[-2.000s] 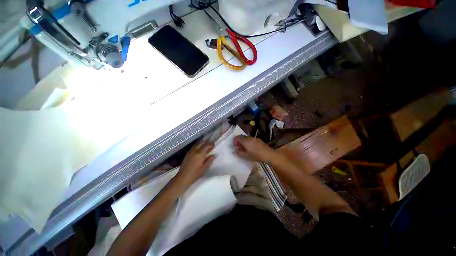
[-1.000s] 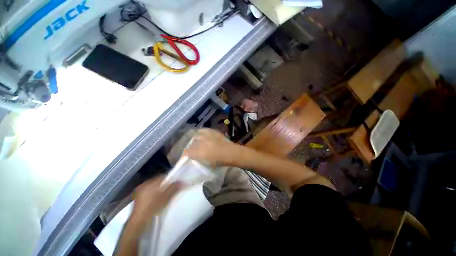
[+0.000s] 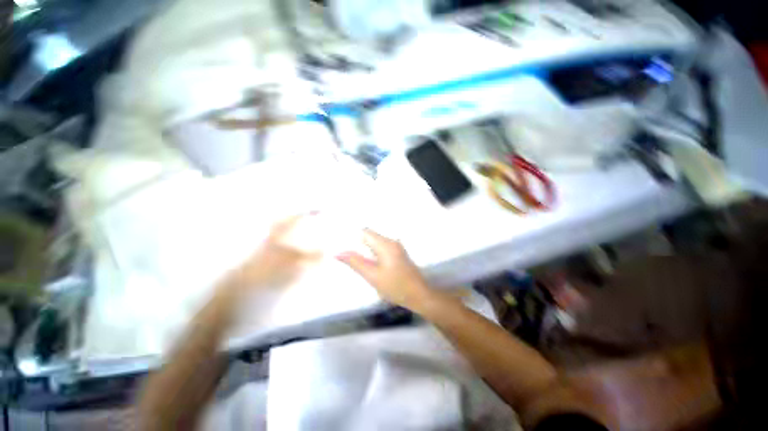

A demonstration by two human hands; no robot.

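Note:
My left hand (image 3: 274, 257) and my right hand (image 3: 387, 268) are over the white table, in front of the sewing machine head (image 3: 472, 109). The two hands are close together with a small gap between them. The picture is blurred and glaring white around the fingertips, so I cannot tell whether they hold a white piece. The needle area is lost in the glare. White fabric (image 3: 328, 383) lies over my lap below the table edge. Cream fabric (image 3: 139, 210) lies on the left of the table.
A phone (image 3: 439, 171) lies under the machine arm, with red and yellow handled scissors (image 3: 522, 187) to its right. Brown strips (image 3: 257, 122) cross behind the work. More cream fabric (image 3: 198, 59) is piled at the back left. The table's front edge (image 3: 539, 240) runs beyond my right forearm.
The view has turned left and shows more of the machine. Both hands have moved from above my lap up over the table. The white piece they handled is no longer distinct.

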